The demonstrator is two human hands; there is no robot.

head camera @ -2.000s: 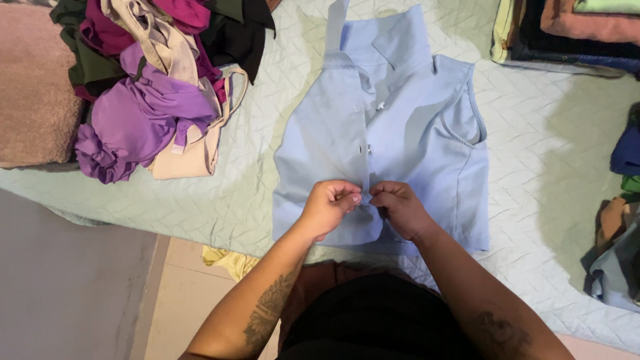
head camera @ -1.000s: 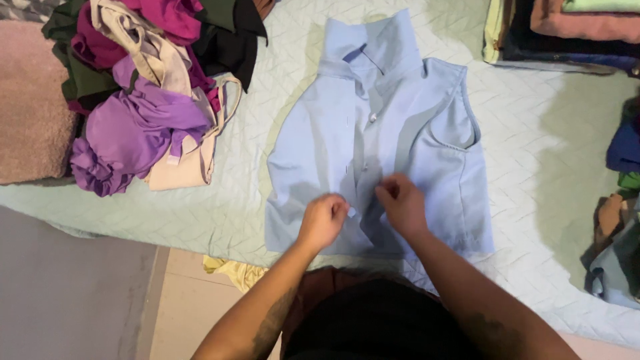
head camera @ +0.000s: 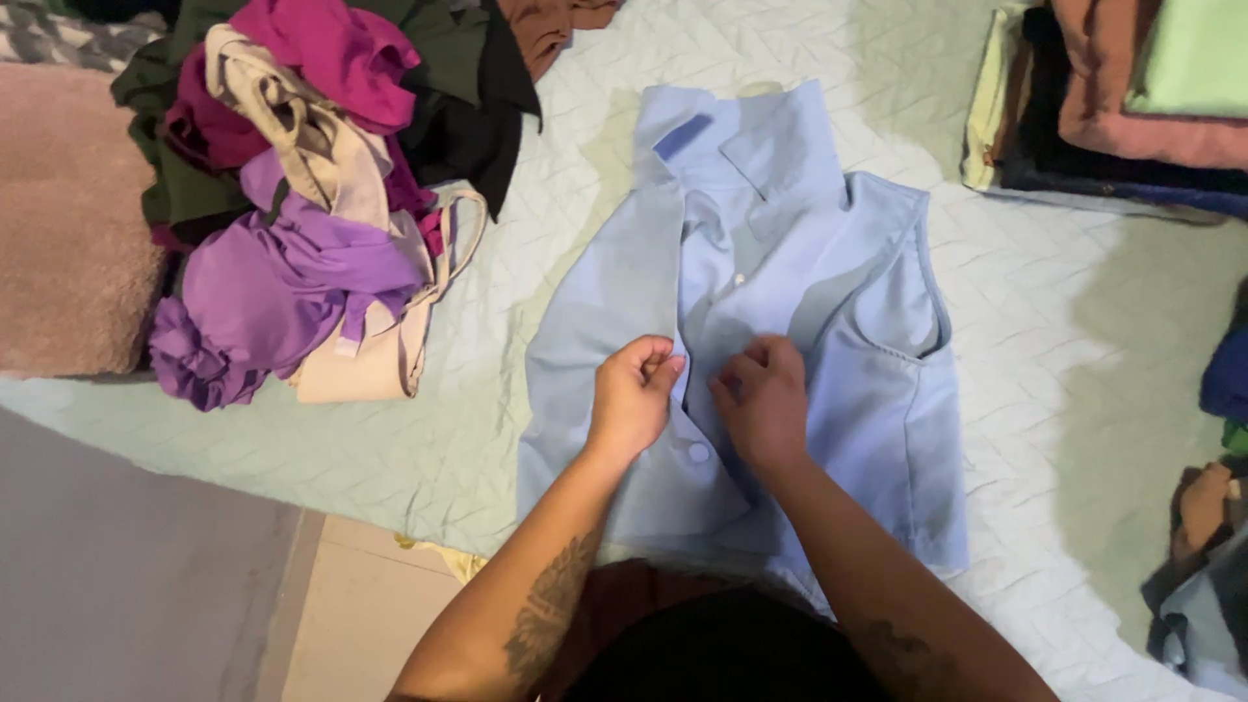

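Note:
A light blue sleeveless collared blouse (head camera: 604, 283) lies front up on a pale quilted bedspread (head camera: 1024, 322), its collar pointing away from me. My left hand (head camera: 634, 395) pinches the edge of its left front panel between thumb and fingers. To the right, my right hand (head camera: 765, 395) is over the other front panel with its fingers curled; whether it grips the cloth cannot be told. Between the hands the front stands apart. One small button (head camera: 739, 280) shows above my right hand, and a larger round button (head camera: 698, 451) shows below my left hand.
A loose heap of clothes, with a purple garment (head camera: 292, 283) in front, lies at left beside a pinkish-brown towel-like cloth (head camera: 78, 224). Folded clothes (head camera: 1121, 146) are stacked at upper right. More garments (head camera: 1209, 585) lie at the right edge. The bed's near edge runs along the lower left.
Both hands have moved up the blouse front from near its hem. The lower front, held together two seconds ago, now lies apart between the hands.

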